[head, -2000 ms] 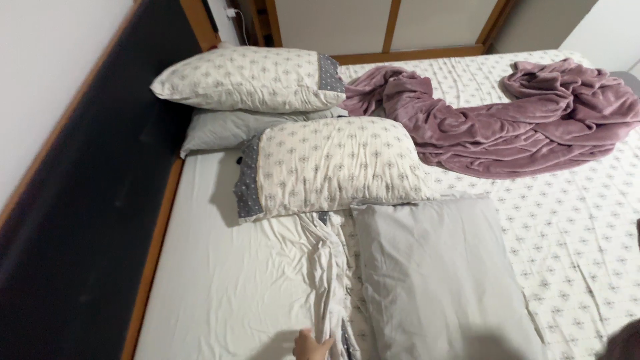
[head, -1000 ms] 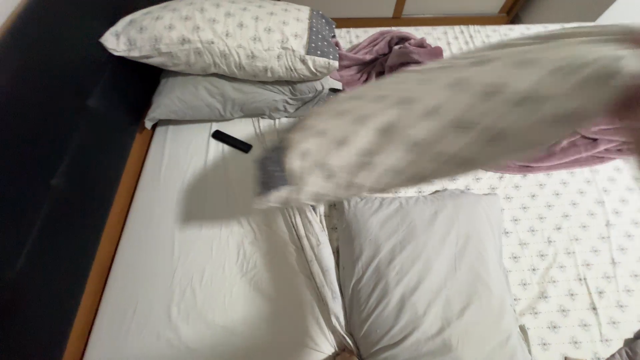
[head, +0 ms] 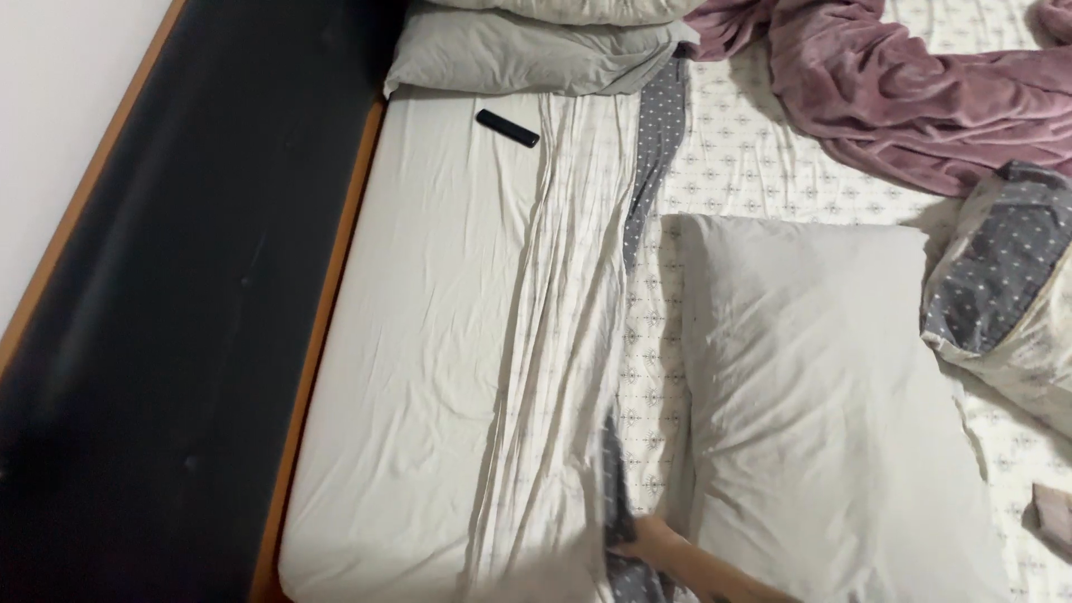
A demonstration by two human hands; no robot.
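Note:
At the bottom, my left hand [head: 646,540] is closed on the dark dotted border [head: 618,494] of a gathered patterned sheet [head: 557,335]. My right hand is not in view. Just right of my left hand and forearm lies a plain grey pillow [head: 821,360], flat on the patterned bedding [head: 712,176]. A patterned pillow [head: 992,268] with a dark dotted end lies at the right, cut off by the frame. A black remote control [head: 507,128] rests on the plain pale sheet [head: 402,318].
A dark padded headboard [head: 193,276] with a wooden edge runs along the left. At the top, a grey pillow [head: 536,54] lies beneath a patterned pillow [head: 578,8]. A mauve blanket [head: 888,100] is bunched at the upper right. A brownish thing [head: 1053,512], unclear, shows at the right edge.
The patterned pillow that lay above the plain grey one, then was swung up, now lies at the right. The remote control and the gathered sheet it covered are exposed. The view has shifted.

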